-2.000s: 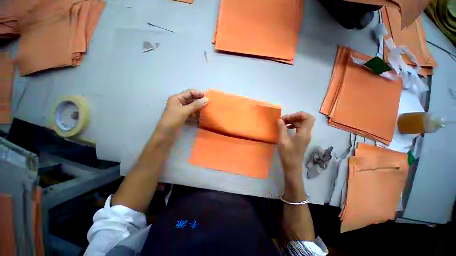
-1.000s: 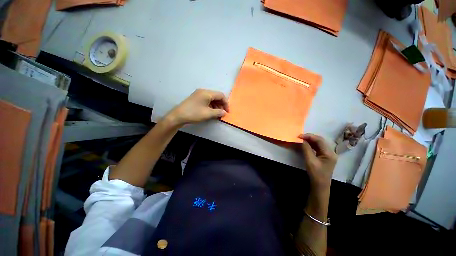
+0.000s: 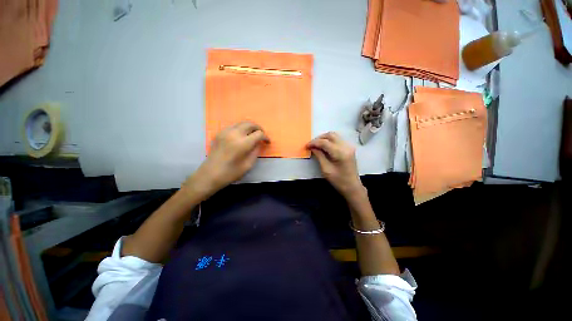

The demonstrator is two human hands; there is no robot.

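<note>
An orange zippered pocket panel lies flat on the pale tabletop in front of me, its zipper slot along the far edge. My left hand rests on the near part of the panel, left of its middle, with the fingers bent over the near edge. My right hand pinches the near right corner between thumb and finger. Whether anything lies under the panel cannot be seen.
A masking tape roll lies at the left table edge. Right of the panel are a grey-brown clump, a stack of zippered panels, a stack of plain panels and a glue bottle. More orange pieces lie at the upper left.
The panel was folded over, then opened with its zipper showing, and now lies squarer to me. My left hand has moved from its near left corner onto the panel. The view has shifted.
</note>
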